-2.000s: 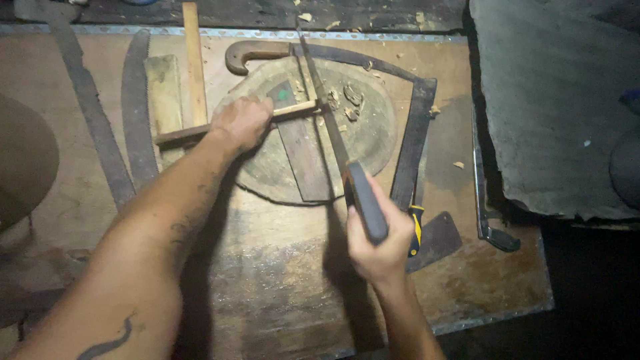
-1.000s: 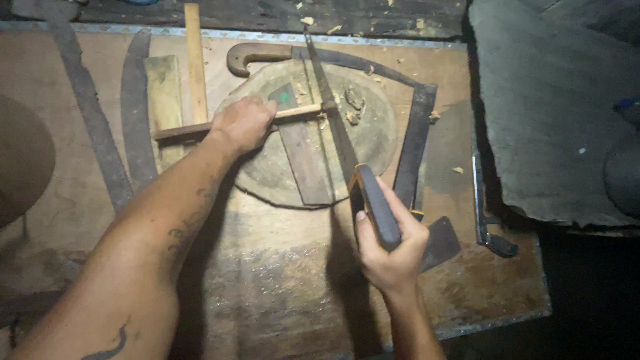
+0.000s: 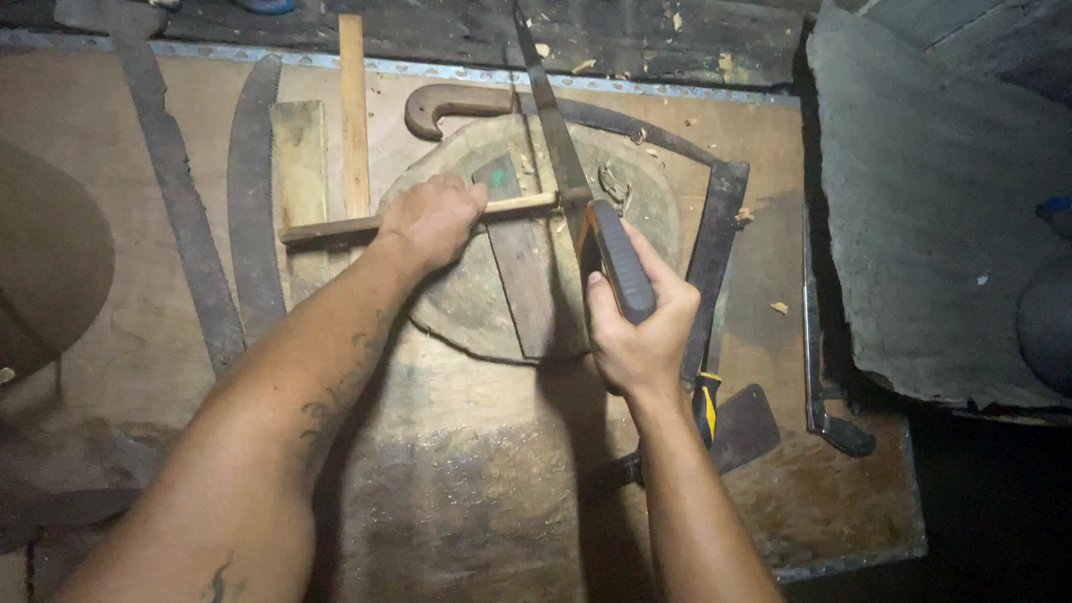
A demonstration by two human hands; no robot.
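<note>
My left hand point(image 3: 435, 219) is closed around a wooden stick point(image 3: 521, 203), whose dark part sticks out to the left and whose pale, trimmed part reaches right. In my right hand point(image 3: 641, 322) is the dark grey and orange handle of a handsaw point(image 3: 559, 142). The saw's blade points away from me and crosses the stick's right end; whether the teeth touch it is hard to tell. Both hands are over a round wood slab point(image 3: 452, 322), on which a tapered flat wooden piece point(image 3: 521, 285) with a green mark lies under the stick.
Two old saw blades point(image 3: 255, 201) point(image 3: 180, 193), a pale board point(image 3: 301, 159) and a wooden strip point(image 3: 353, 109) lie left. A curved saw with a wooden handle point(image 3: 465, 102) lies behind the slab. Right are a dark blade point(image 3: 716, 251), a yellow-black handle point(image 3: 706, 410) and a grey slab point(image 3: 946, 209).
The saw in my right hand has shifted back and forth along its length, first nearer to me, then away again. My left hand keeps its hold on the stick.
</note>
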